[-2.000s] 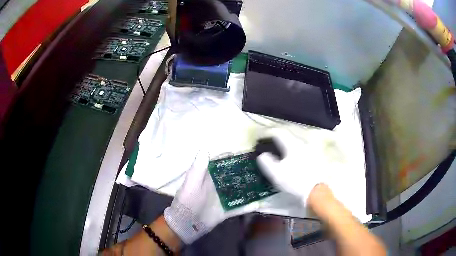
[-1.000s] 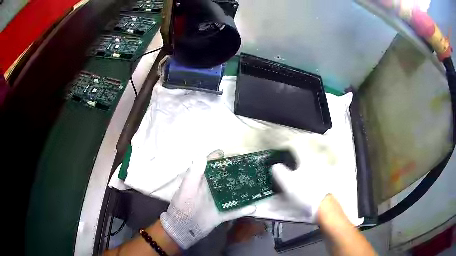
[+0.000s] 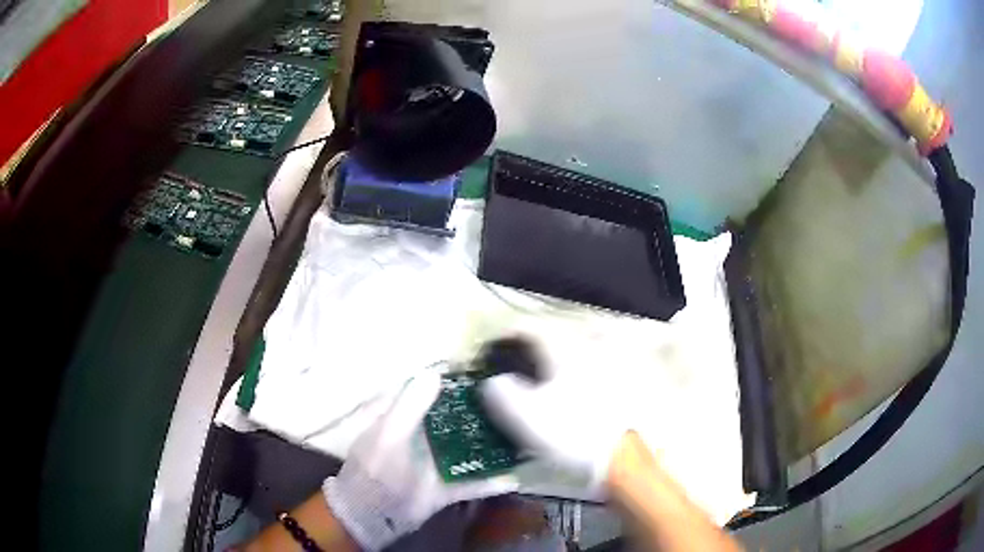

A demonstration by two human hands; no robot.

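Note:
A green circuit board [image 3: 462,437] is held tilted above the front of the white cloth [image 3: 356,291], its flat side with white and silver marks facing up. My left hand [image 3: 388,469], in a white glove, grips the board's left and lower edge. My right hand [image 3: 566,415], gloved and motion-blurred, holds a black brush [image 3: 511,358] over the board's upper right part. My right hand and the brush hide the board's right side. The bristles cannot be made out.
A black tray [image 3: 583,250] lies behind the cloth. A black fan with a round tube [image 3: 426,113] stands back left on a blue base [image 3: 397,197]. The green conveyor [image 3: 135,356] at left carries several boards [image 3: 194,214]. A black hose [image 3: 937,367] hangs at right.
My right hand and the brush have moved left across the board. My left hand still holds the board. The camera view has shifted, so the tray and fan appear lower and further left.

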